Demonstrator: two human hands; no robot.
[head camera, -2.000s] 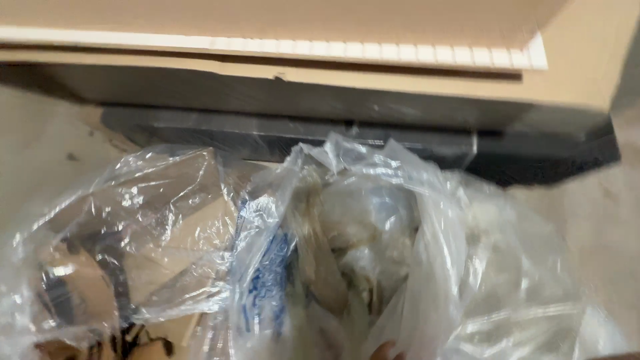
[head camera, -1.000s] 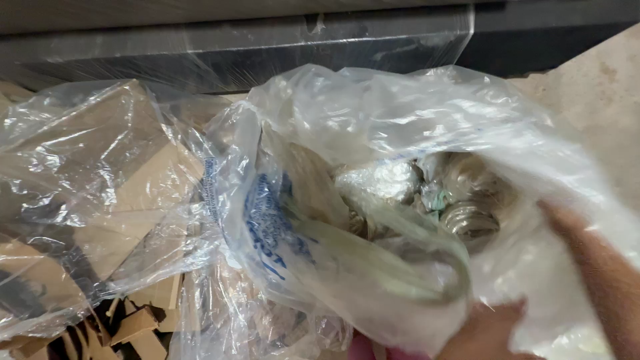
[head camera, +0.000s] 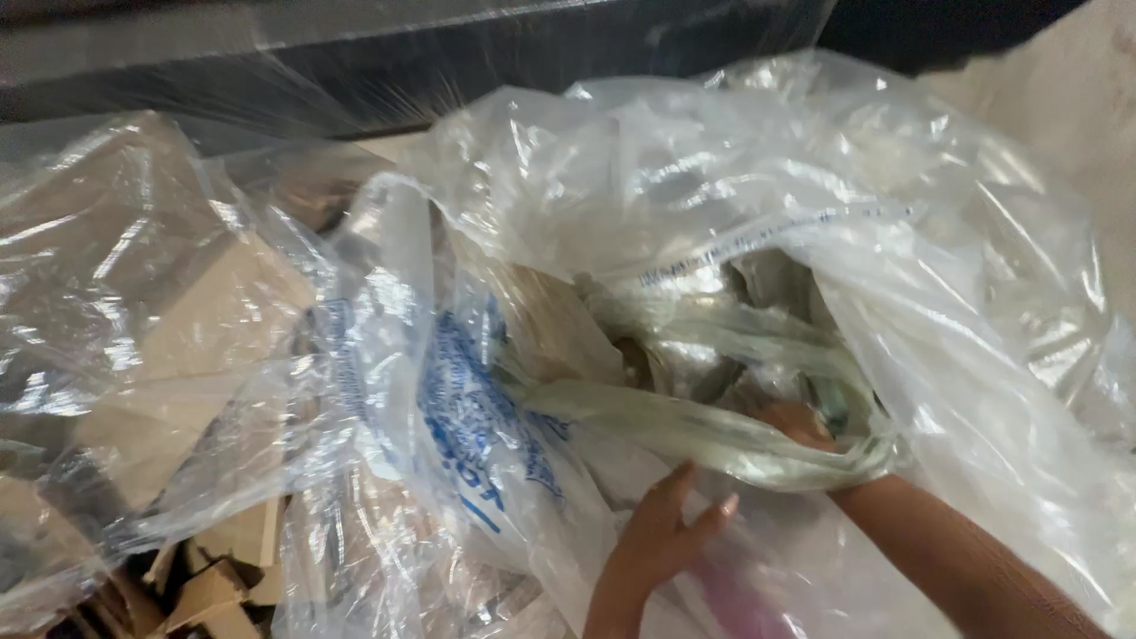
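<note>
A large clear plastic bag (head camera: 958, 293) with blue print lies open-mouthed across the middle and right. Within its mouth a twisted, greenish translucent plastic film (head camera: 657, 417) forms a loop around crumpled clear plastic. My right hand (head camera: 794, 422) reaches through this loop into the bag; its fingers are mostly hidden, so its grip cannot be told. My left hand (head camera: 666, 528) is at the near side of the film, thumb and finger apart, holding nothing visible. Blue lettering marks the bag's left part.
At left, another clear plastic bag (head camera: 115, 266) covers cardboard pieces. Torn cardboard scraps (head camera: 213, 595) lie at the lower left. A dark, film-wrapped long object (head camera: 311, 62) runs along the back. Concrete floor (head camera: 1056, 98) shows at the upper right.
The view has tipped down and closer to the bags. My right hand has moved from the bag's right side into its mouth, through the greenish loop.
</note>
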